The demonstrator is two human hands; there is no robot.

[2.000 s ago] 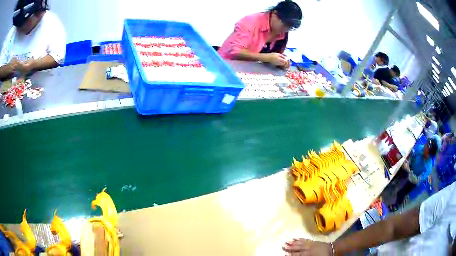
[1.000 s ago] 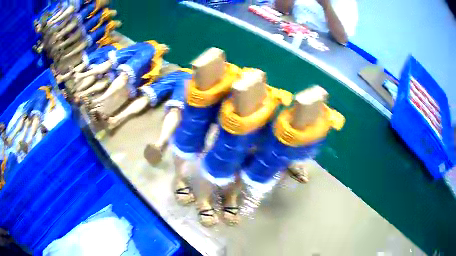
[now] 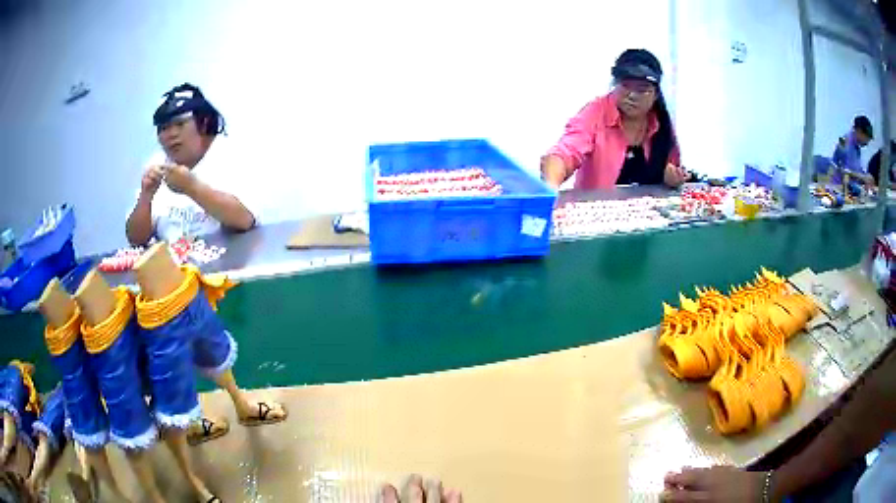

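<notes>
Several figure lower bodies [image 3: 177, 359] with blue shorts and orange-yellow sashes stand close together at the left of the bench; legs and sandalled feet show below. Others [image 3: 12, 398] are at the far left edge, partly cut off. Loose orange waist sashes [image 3: 742, 324] lie nested in rows on the right of the bench. Only the fingers of one of my hands [image 3: 420, 489] show at the bottom edge, pointing up over the bench; I cannot tell whether it is my left or right hand. Its palm is cut off, and nothing shows in its visible fingers. My other hand is out of view.
The cardboard-covered bench [image 3: 521, 418] borders the green belt [image 3: 314, 339]. A blue crate [image 3: 462, 231] of small red-and-white parts stands on the far side. Two workers sit opposite, others farther right. Another person's braceleted hand [image 3: 702, 483] rests on the bench at lower right.
The view has swung left and then back towards the belt. The lower bodies now stand at the left of the view, and my fingers have come into the bottom edge.
</notes>
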